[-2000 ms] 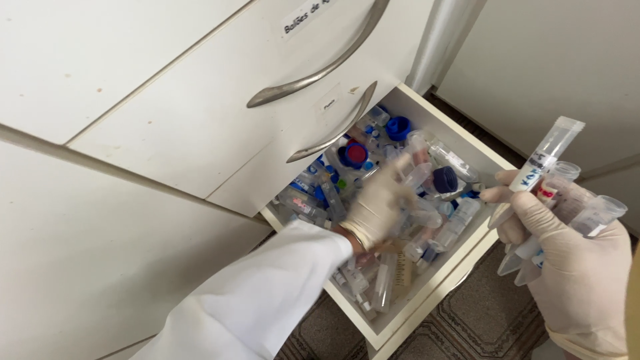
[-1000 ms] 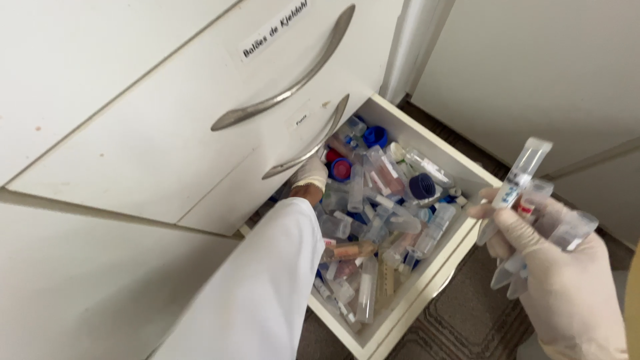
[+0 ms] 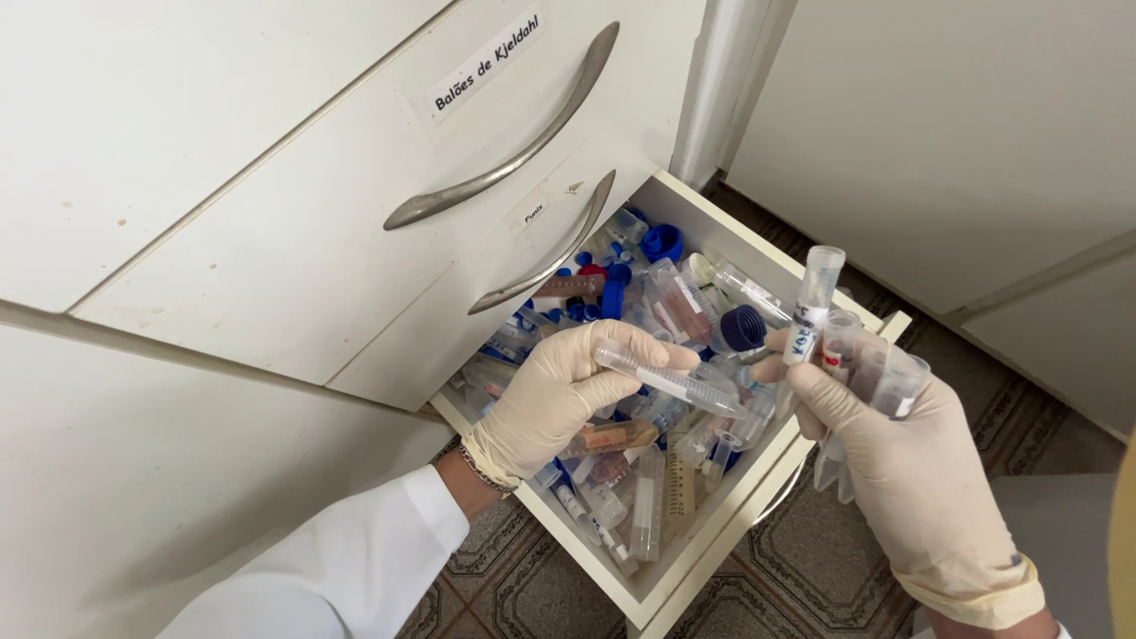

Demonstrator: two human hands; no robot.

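My left hand (image 3: 568,382), in a pale latex glove, holds a clear plastic conical tube (image 3: 674,383) between thumb and fingers above the open drawer. The tube has a blank white patch and lies nearly level, its tapered end to the right. My right hand (image 3: 896,444), gloved too, grips several open plastic tubes beside the drawer's right edge. One of these, a tube with handwriting on a white patch (image 3: 809,311), stands up from the fingers; another tube (image 3: 839,342) bears a red mark. Their lower ends show below my fingers.
The open white drawer (image 3: 581,577) holds many jumbled tubes, a dark blue screw cap (image 3: 743,328), a blue cap (image 3: 661,242) and an amber-coloured tube (image 3: 612,437). Metal handles (image 3: 524,164) stick out from the closed fronts above. A white cabinet panel (image 3: 941,133) stands behind; patterned floor (image 3: 781,568) lies below.
My left hand was deep in the drawer's left rear part a second ago and is now raised above the contents with a conical tube. My right hand keeps its bunch of tubes.
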